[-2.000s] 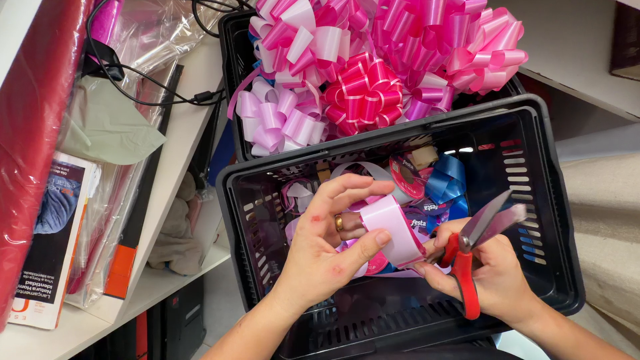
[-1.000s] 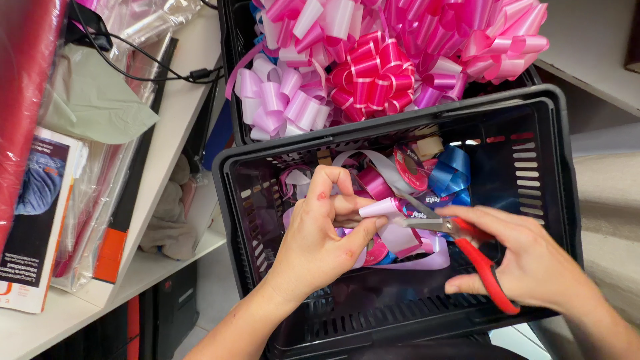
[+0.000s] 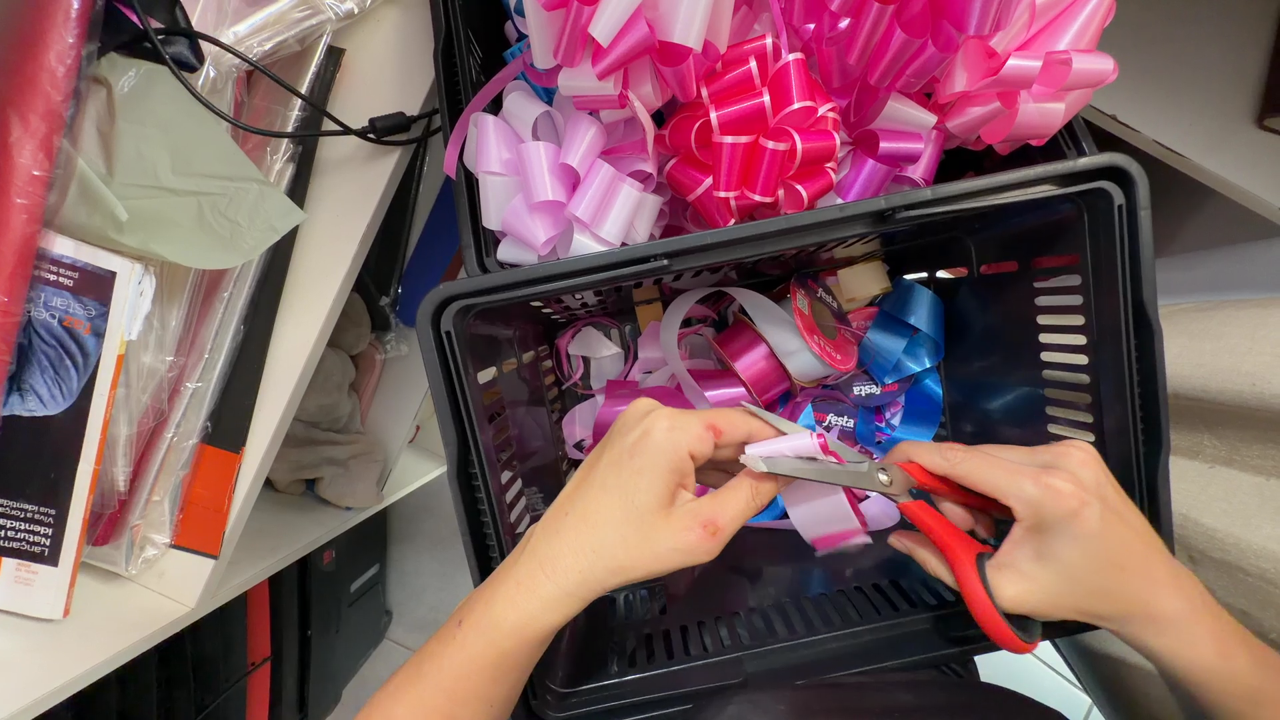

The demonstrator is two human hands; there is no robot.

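Note:
My left hand [image 3: 670, 490] pinches a folded pale pink ribbon [image 3: 800, 447] between thumb and fingers over the black plastic basket [image 3: 800, 690]. In my right hand [image 3: 1040, 530] are red-handled scissors [image 3: 885, 478], their blades parted around the folded ribbon close to my left fingertips. A loose length of ribbon [image 3: 825, 515] hangs below the blades. Inside the basket lie a magenta ribbon roll [image 3: 752, 360], a curled blue ribbon [image 3: 903, 330] and a red-pink ribbon spool [image 3: 824, 325].
Behind this basket, a second black basket [image 3: 462, 225] holds pink, lilac and red pull bows [image 3: 760, 130]. At left, a white shelf [image 3: 330, 240] bears plastic-wrapped sheets, a magazine [image 3: 60, 430] and a black cable [image 3: 260, 130]. A grey plush item [image 3: 335, 420] lies lower on the shelf.
Two seconds ago the pale pink ribbon was spread in a wide loop over my left fingers; now it is folded narrow. The scissors have come round to point left, with their blades across it.

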